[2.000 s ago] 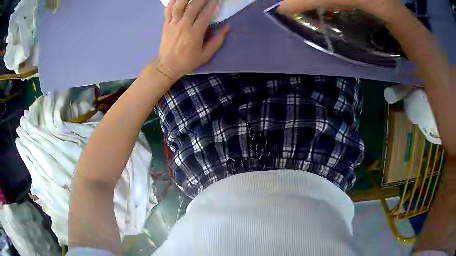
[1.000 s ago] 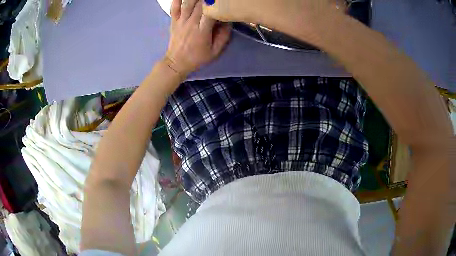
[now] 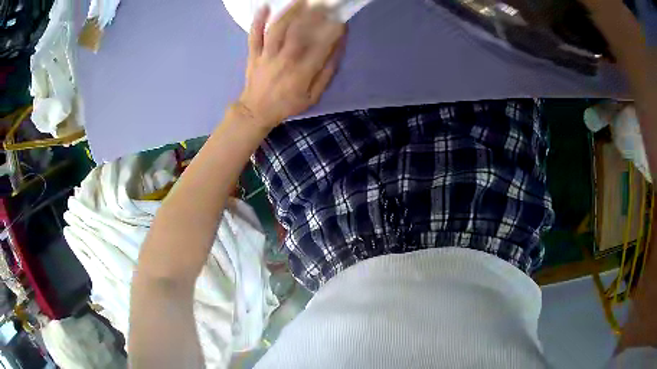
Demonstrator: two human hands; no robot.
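Note:
A white garment piece [image 3: 241, 13] lies on the lavender-grey table cover [image 3: 166, 79], cut off by the top edge of the picture. My left hand [image 3: 294, 61] rests on the near edge of the cloth, slightly blurred. Whether its fingers pinch the cloth or only lie on it I cannot tell. The steam iron [image 3: 529, 29] is at the upper right, right of the cloth and apart from it. Its handle is out of the picture. My right forearm runs up the right edge, and my right hand is cut off by the top edge.
Heaped white garments [image 3: 108, 223] hang at lower left, off the table. More white cloth [image 3: 54, 79] and a small tan patch [image 3: 91, 34] are at the table's left. Yellow bars [image 3: 628, 238] and a cardboard-like panel [image 3: 611, 187] stand at right.
The iron and my right arm have moved from beside my left hand to the upper right. My right hand has left the picture. My left hand stays at the cloth, its fingers shifted.

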